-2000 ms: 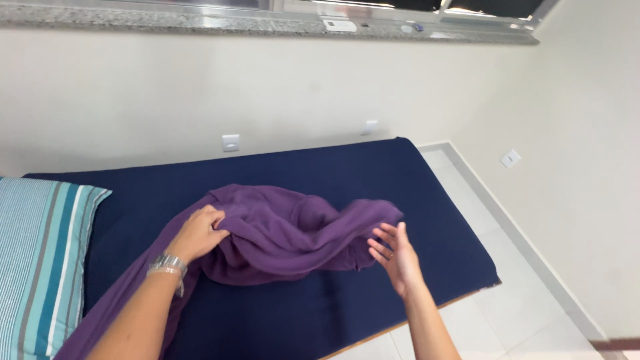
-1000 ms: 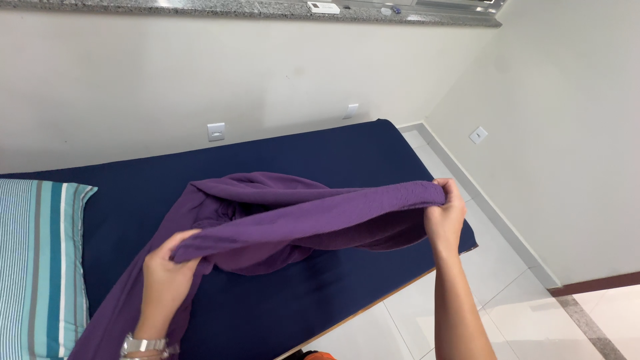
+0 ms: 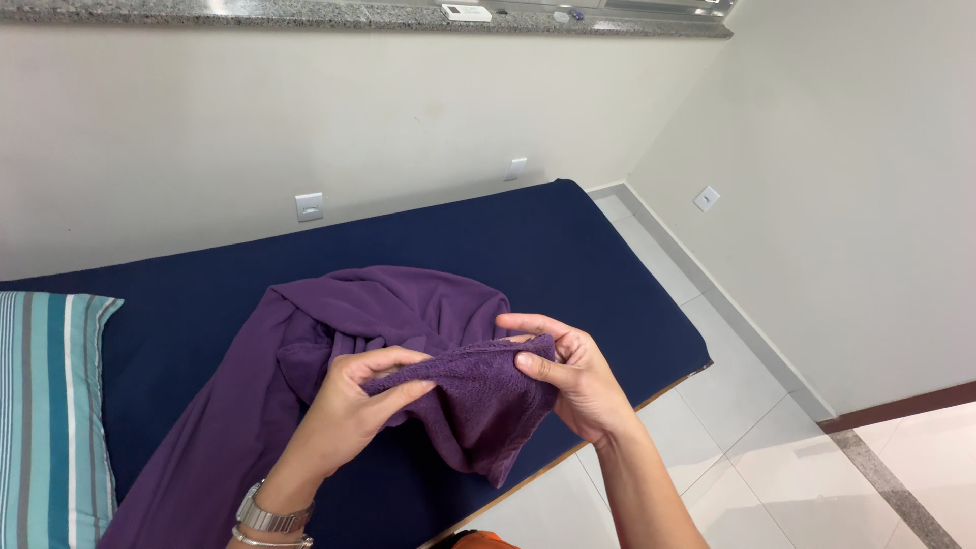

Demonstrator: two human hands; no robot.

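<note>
A purple fleece blanket [image 3: 389, 301] lies bunched over a bed with a navy blue sheet [image 3: 488, 236], and one part of it trails to the lower left. My left hand [image 3: 366, 400] pinches the blanket's edge between thumb and fingers. Close by on the right, my right hand [image 3: 576, 374] grips a corner of the same edge, thumb on the near side and index finger extended. Between the hands the edge is raised, with a fuzzy flap hanging below it over the bed. A metal watch and a bracelet are on my left wrist.
A striped teal pillow [image 3: 53, 412] lies at the bed's left end. Behind the bed stands a wall with outlet plates [image 3: 309, 207] under a granite sill [image 3: 305, 17], which bears a small white box [image 3: 466, 13]. Tiled floor [image 3: 732, 396] borders the bed's right end and near side.
My hands were far apart on a stretched length of the blanket one second ago; now they are close together on its edge. My right hand, open two seconds ago, has taken hold of the blanket.
</note>
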